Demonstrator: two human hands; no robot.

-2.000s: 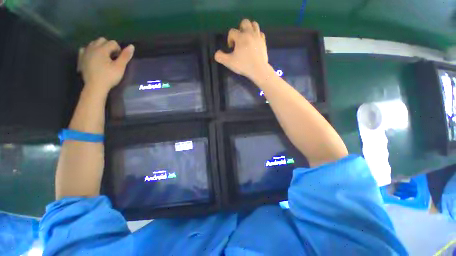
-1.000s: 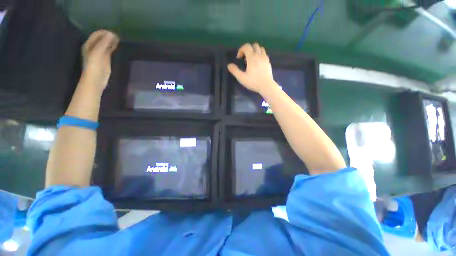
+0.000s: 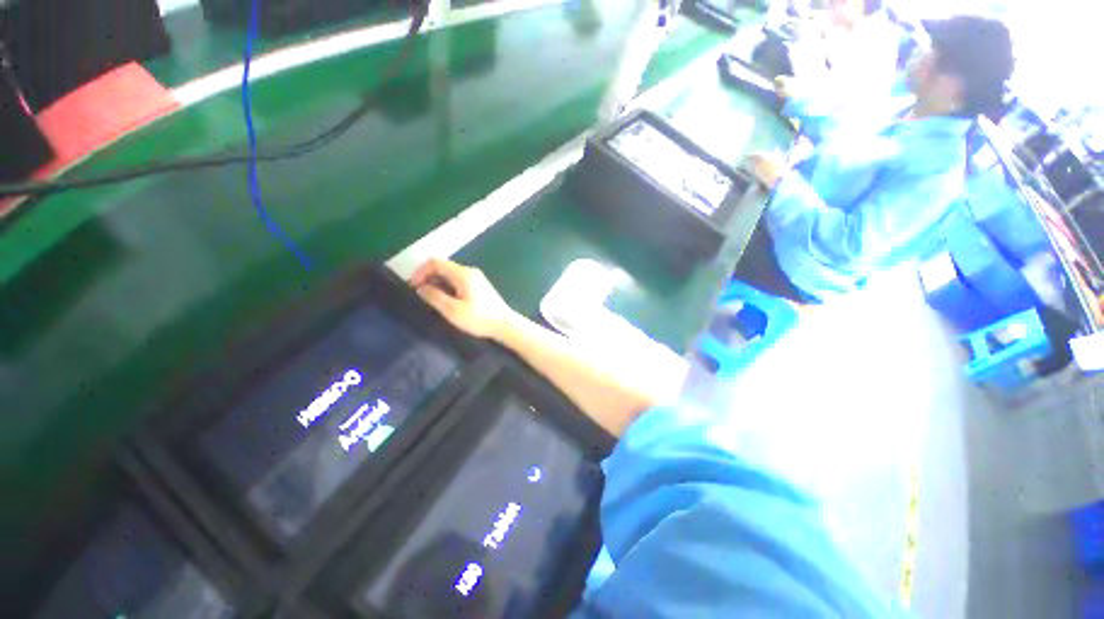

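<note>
Two tablets with dark screens and white boot text lie in black foam trays, one tablet farther from me and one tablet nearer. Part of a third tablet shows at the bottom left, cut off by the edge. The foam tray frames them in thick black. My right hand rests at the far right corner of the farther tray, fingers curled; whether it grips the tray edge is unclear. My left hand is out of the picture.
A label roll lies on the green bench right of my hand. Beyond it stands a black tray stack with a lit tablet on top. A person in blue sits farther along. Blue stools and a blue cable also show.
The view has swung to the right, bringing in the line and the person. My left hand has left the picture. My right hand has moved to the tray's outer corner.
</note>
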